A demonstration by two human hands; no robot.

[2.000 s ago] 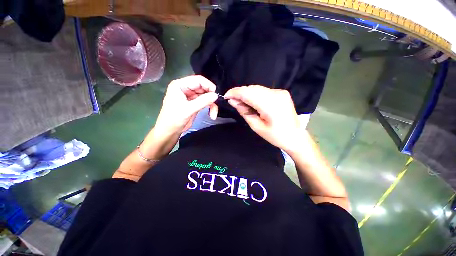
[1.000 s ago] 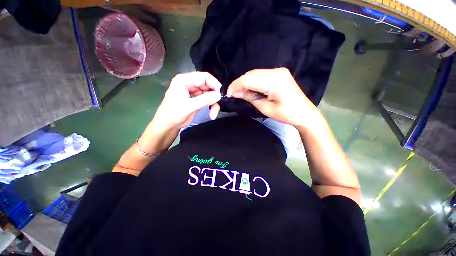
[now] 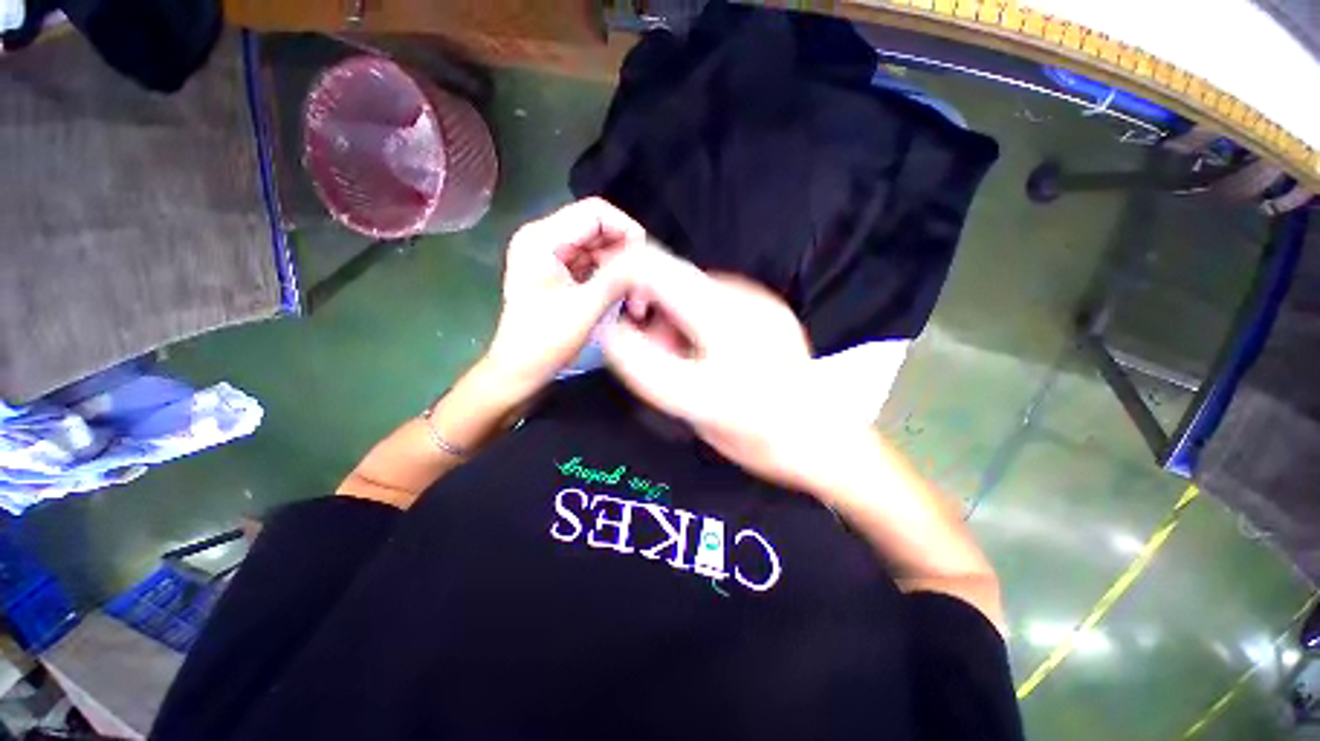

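Observation:
A black garment [image 3: 811, 159] lies over my lap, reaching towards the table edge. My left hand [image 3: 565, 282] is raised at the garment's near left edge, thumb and fingers curled together. My right hand [image 3: 717, 355] overlaps its fingertips from the right and is strongly blurred. Whether either hand holds a needle, thread or snips cannot be made out; the fingertips and right palm are hidden or smeared. A pale cloth patch [image 3: 866, 379] shows beside my right wrist.
A pink-red mesh basket [image 3: 374, 152] stands on the green floor at left. A yellow tape measure [image 3: 1115, 55] runs along the table edge. A grey cloth-covered surface [image 3: 130, 203] and blue-white garments [image 3: 130, 427] are at left. A dark metal frame [image 3: 1144, 384] stands at right.
My right hand has swung nearer my body and across my left fingertips, now blurred. The tiny glint and dark item seen at my fingers before no longer show. The view has shifted slightly.

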